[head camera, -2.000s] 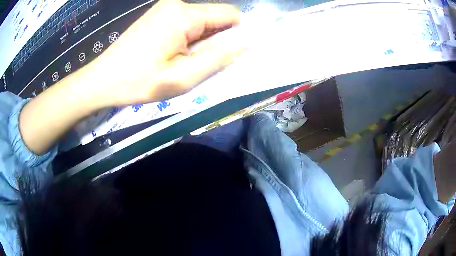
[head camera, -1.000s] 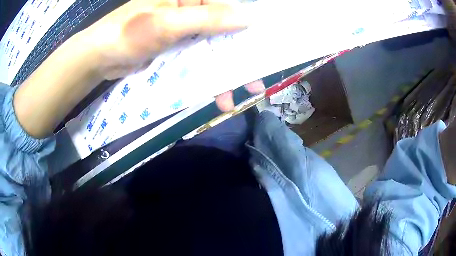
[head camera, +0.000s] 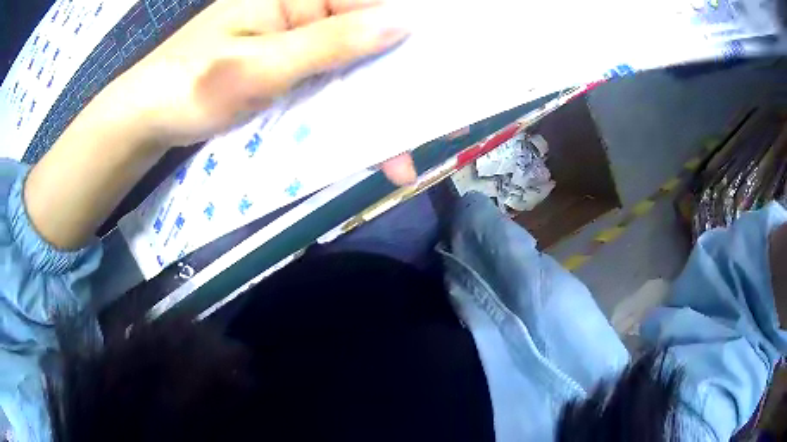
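A long white strip with blue 3M marks (head camera: 233, 186) runs from lower left to upper right, its middle washed out by glare. My left hand (head camera: 276, 52) lies over its upper left part, with one digit stretched along it and the other fingers bent at the top edge of the picture. What those fingers touch is hidden by glare. A fingertip (head camera: 399, 168) shows below the strip's near edge; I cannot tell whose hand it is. My right hand is out of the picture; only its sleeve and a bit of forearm (head camera: 779, 259) show at the right edge.
A sheet with dense blue print (head camera: 43, 65) and a black printed sheet (head camera: 129, 60) lie at upper left. Below the bench edge are an open brown box (head camera: 587, 164) with crumpled white scraps (head camera: 513, 177), yellow-and-dark floor tape (head camera: 639, 211) and stacked shiny strips (head camera: 742, 177).
My left hand has moved slightly left and up. The strip's left end shows more blue marks and sits lower. Fingertips have appeared below the strip; one now shows clearly.
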